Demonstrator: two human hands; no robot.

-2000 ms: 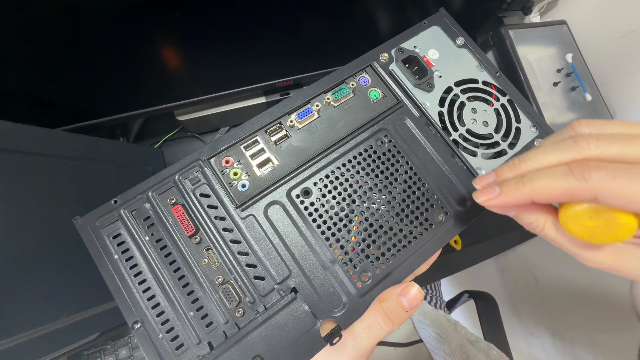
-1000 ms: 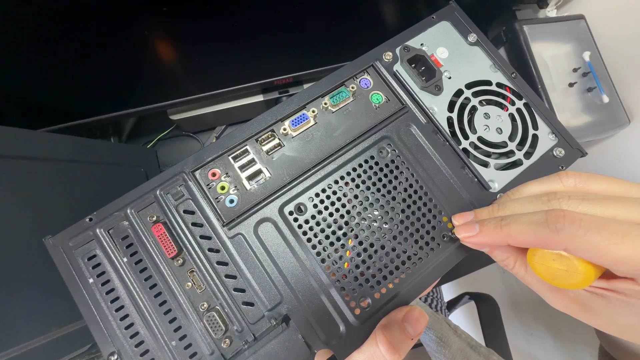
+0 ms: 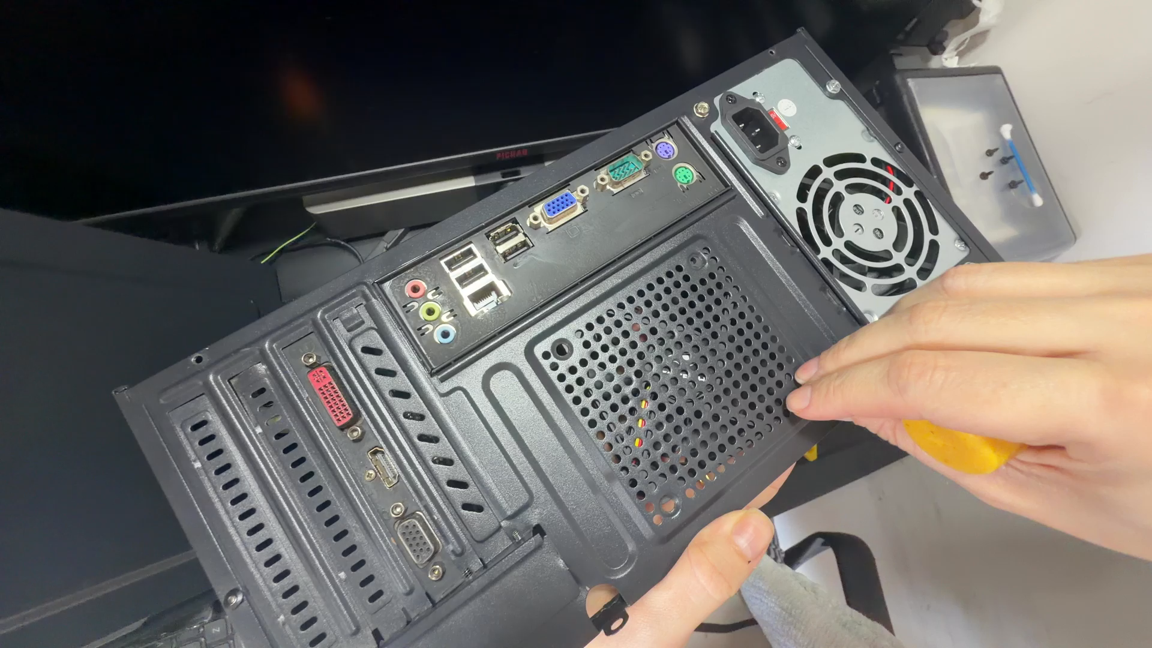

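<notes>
A black computer case is tilted with its rear panel facing me. My left hand grips its lower edge, thumb on the panel beside the perforated fan grille. My right hand has its fingertips at the grille's right edge, and a yellow tool handle is tucked in its palm; the tool's shaft is hidden. Above that hand is the power supply with its round fan vent. The motherboard port panel runs along the upper middle, and a red DVI port sits among the expansion slots.
Behind the case stands a dark monitor. At the right, a box with a translucent lid bears several dark screws and a blue-and-white stick. A grey cloth hangs below the case, and part of a keyboard shows at lower left.
My right fingertips have moved from near the power supply's lower corner to the fan grille's right edge. The yellow handle stays in that hand, and my left hand still grips the case.
</notes>
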